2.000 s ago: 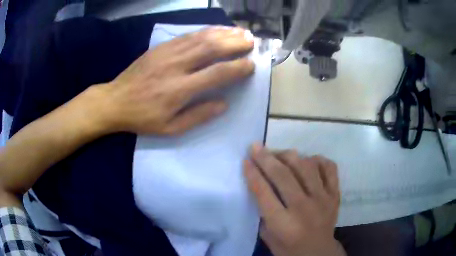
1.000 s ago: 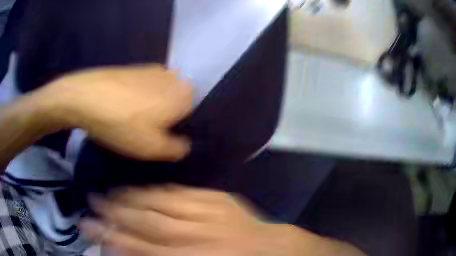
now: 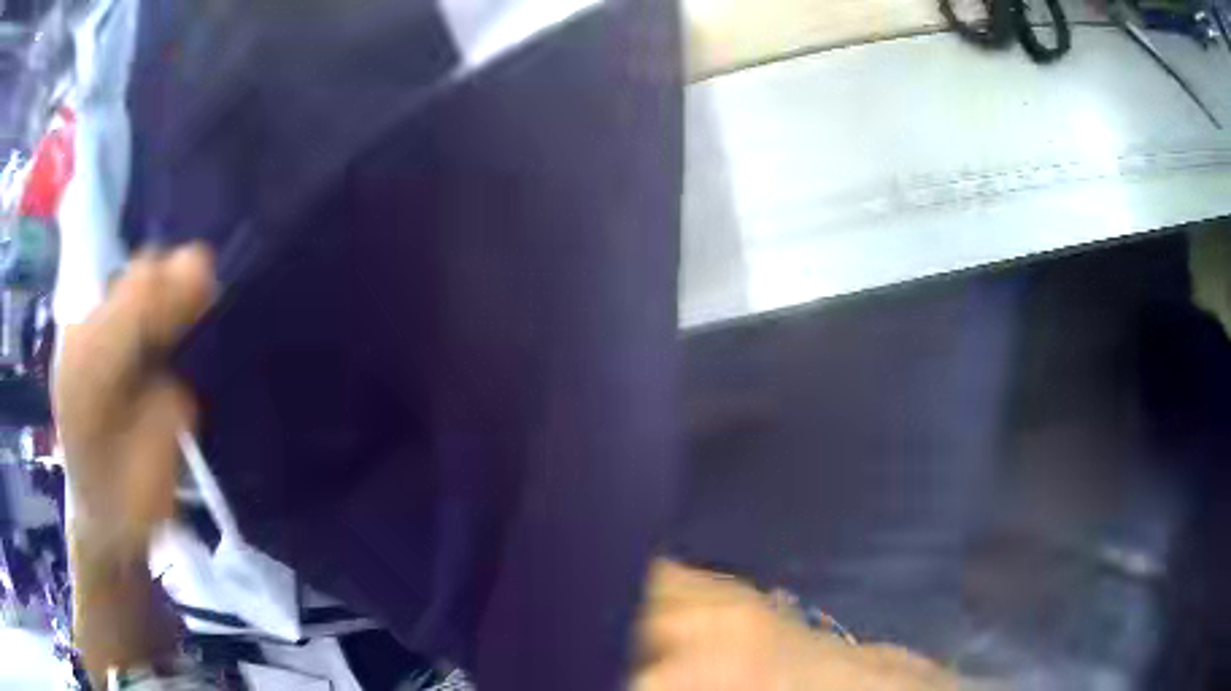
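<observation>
A large navy fabric panel (image 3: pixel 473 338) spreads across the middle, from the top edge to the bottom. A piece of the white panel (image 3: pixel 506 24) shows on it at the top. My left hand (image 3: pixel 135 351), blurred, is at the left with its fingers closed on the navy fabric's edge. My right hand (image 3: pixel 756 634) is at the bottom, blurred and cut off by the picture's edge. Its fingers are hidden behind the navy fabric, so its grip cannot be told.
The white tabletop (image 3: pixel 864 176) with its printed ruler scale is at the upper right. Black scissors handles (image 3: pixel 1040 34) and a thin metal pointed tool (image 3: pixel 1172 68) lie at the top right. Dark cloth is below the table edge. Blurred coloured things are at the far left.
The sewing machine head has left the view and the scissors have shifted up. The navy fabric now covers most of the white panel. My left hand moved left; my right hand moved right and down.
</observation>
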